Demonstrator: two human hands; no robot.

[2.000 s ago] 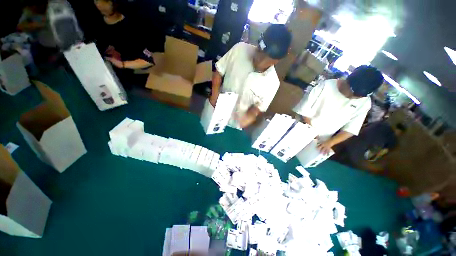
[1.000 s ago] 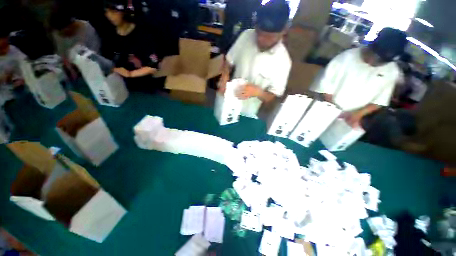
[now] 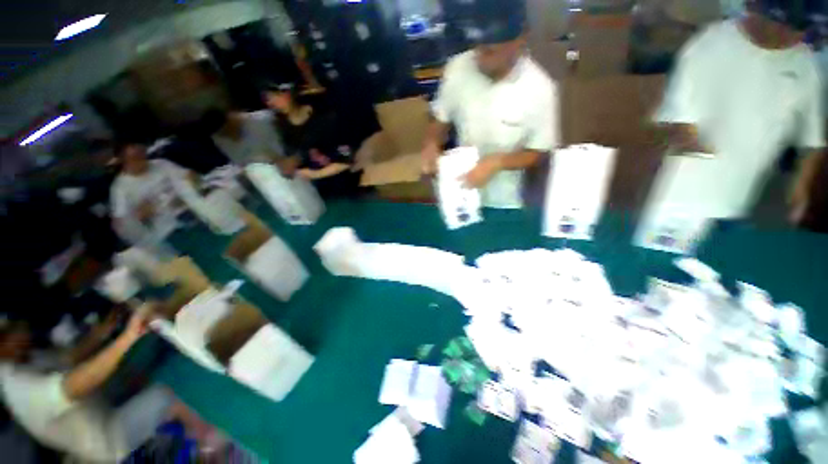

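Neither of my hands shows in the head view. Nearest in front of me, small stacks of white leaflets (image 3: 428,395) lie on the green table (image 3: 313,426). Beside them is a crumpled green patch (image 3: 465,365). A large loose heap of small white printed pieces (image 3: 626,362) spreads to the right, blurred and overexposed. A curved row of white blocks (image 3: 399,263) runs from the heap towards the left, with a thicker white block at its far end.
Open retail cartons with brown insides stand at the left (image 3: 272,362) and behind (image 3: 277,269). A person at the left edge (image 3: 54,390) reaches to one. Several people work across the table with white cartons (image 3: 579,192). A brown shipping carton (image 3: 397,145) stands behind.
The view has swung left, so the table things sit further right and people at the left edge have come into view. One of two adjacent cartons across the table now stands apart, near the right person.
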